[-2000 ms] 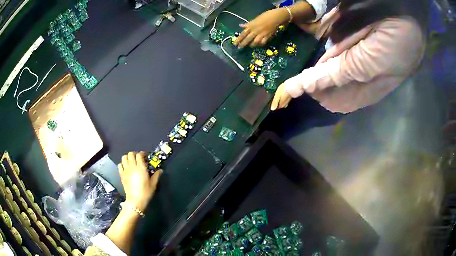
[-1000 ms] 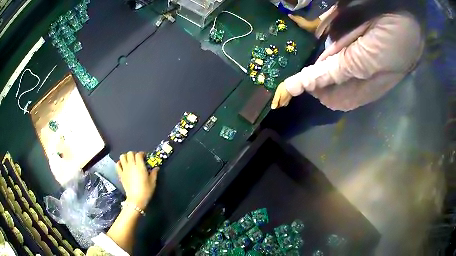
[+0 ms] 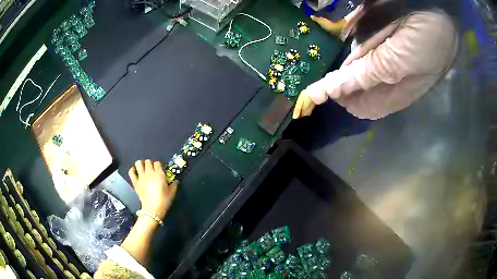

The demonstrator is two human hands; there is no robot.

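A short slanting row of populated circuit boards (image 3: pixel 191 146), green with yellow, white and black parts, lies along the edge of the black bench mat (image 3: pixel 169 87). My left hand (image 3: pixel 152 188) is palm down at the row's lower end. Its fingers are slightly apart and its thumb side touches or partly covers the last yellow-marked board; whether it grips that board is hidden. My right hand is not in view. A small green board (image 3: pixel 246 145) and a small narrow part (image 3: pixel 225 135) lie right of the row.
A black parts tray (image 3: pixel 332 190) with heaped green boards stands at the lower right. A tan tray (image 3: pixel 73 141) and clear bag (image 3: pixel 90 223) are at left. A seated person's arm (image 3: pixel 354 82) is at upper right, near more boards (image 3: pixel 292 55), a white cable (image 3: pixel 256 42) and a dark block (image 3: pixel 274 115).
The other person's hand has drawn back from the white cable and boards. My left hand has stayed at the row's lower end, now covering more of the last board. The view has shifted slightly.
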